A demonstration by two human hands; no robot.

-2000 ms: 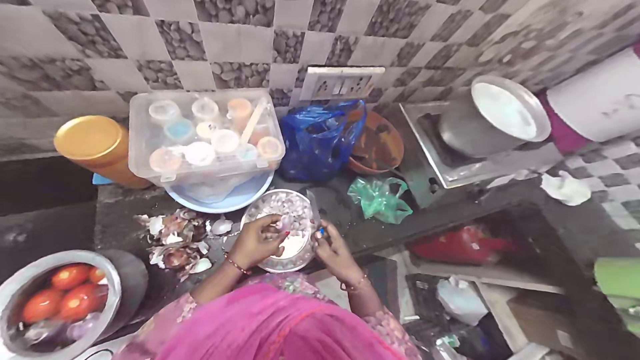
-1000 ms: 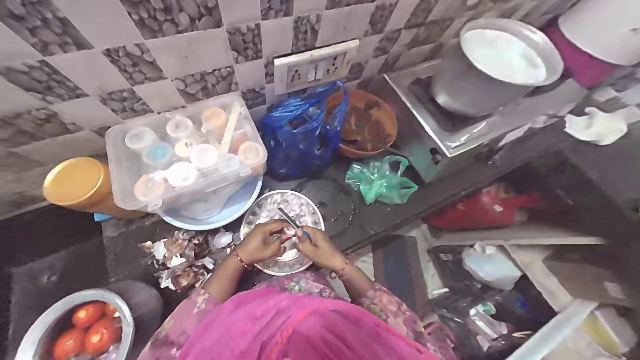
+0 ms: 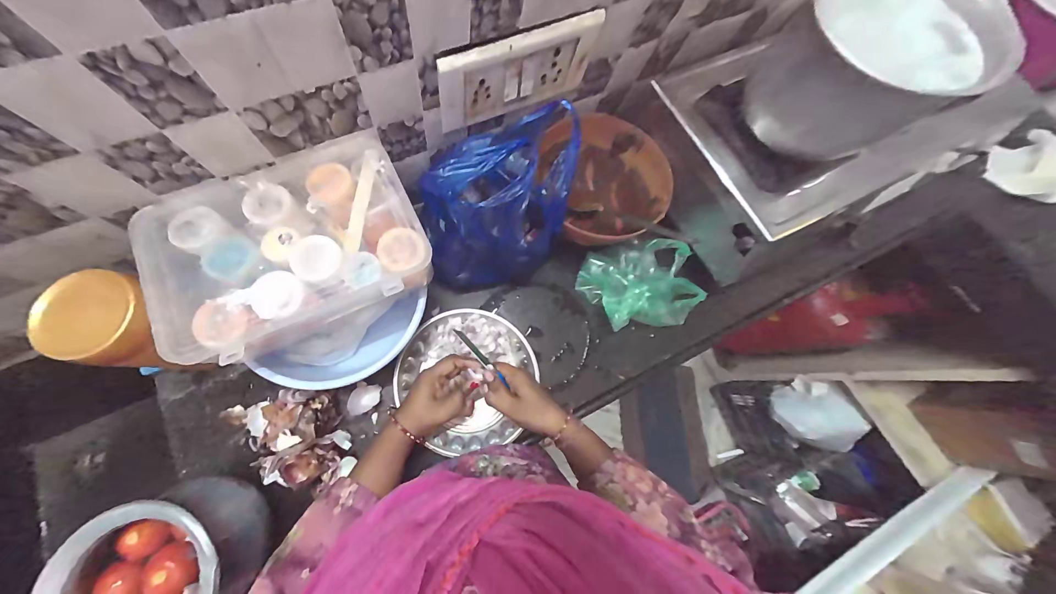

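Observation:
A round steel plate (image 3: 404, 363) holds a heap of chopped pale pieces, probably onion, under both hands. My right hand (image 3: 521, 398) grips a small knife (image 3: 472, 346) with a blue handle, its blade slanting up and left over the heap. Over the plate's left half, my left hand (image 3: 436, 394) has curled fingers close to the right one; a small pale piece shows near the fingertips, but its hold is partly hidden. Papery onion peels (image 3: 301, 433) lie on the dark counter left of the plate.
A clear box of lidded jars (image 3: 280, 256) rests on a blue basin (image 3: 396, 338). Behind the plate are a blue bag (image 3: 495, 206), a brown bowl (image 3: 652, 181) and a green bag (image 3: 639, 285). A pot (image 3: 808, 107) sits on the stove; tomatoes (image 3: 144, 540) fill a bowl.
The hands were farther apart two seconds ago and are now close together over the plate. The knife blade, hard to make out then, now points up and left. The view has shifted.

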